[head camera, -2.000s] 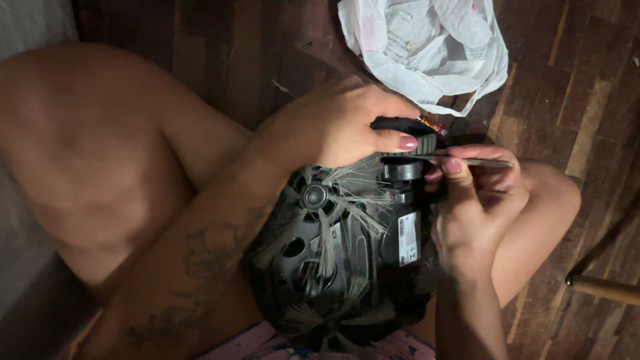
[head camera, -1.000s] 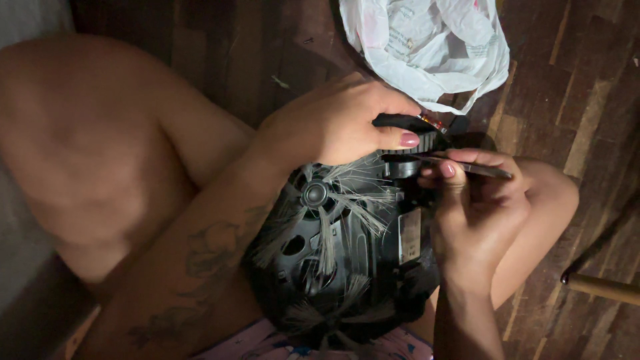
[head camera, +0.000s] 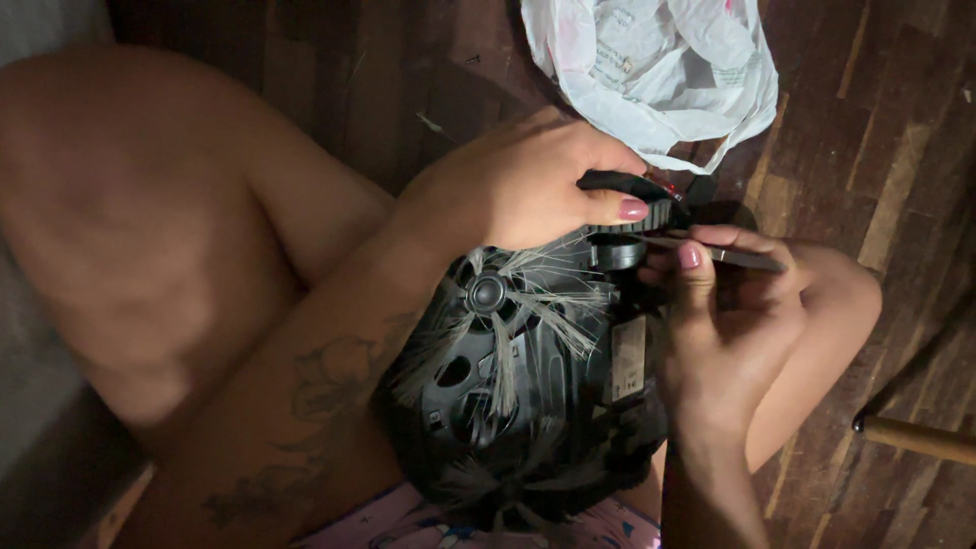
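Note:
A black robot vacuum cleaner (head camera: 549, 366) lies underside up on my lap, its side brushes (head camera: 486, 293) with pale bristles spread out. My left hand (head camera: 534, 183) reaches over its upper edge and grips a black ribbed wheel (head camera: 637, 217), thumb on the tread. Below that wheel sits a round black part (head camera: 618, 253). In my right hand (head camera: 732, 305) is a thin metal tool (head camera: 743, 258), pinched between thumb and fingers. Its tip points left, into the narrow space between the wheel and the round part; whether it touches either is unclear.
A white plastic bag (head camera: 663, 84) stands open on the wooden floor just beyond the vacuum. A small screw (head camera: 473, 59) and a bit of pale debris (head camera: 431, 122) lie on the floor. At the lower right is a wooden rod (head camera: 915, 438).
The hands stay at the wheel throughout. My right hand and the metal tool have shifted only slightly, the tool's angle changing a little.

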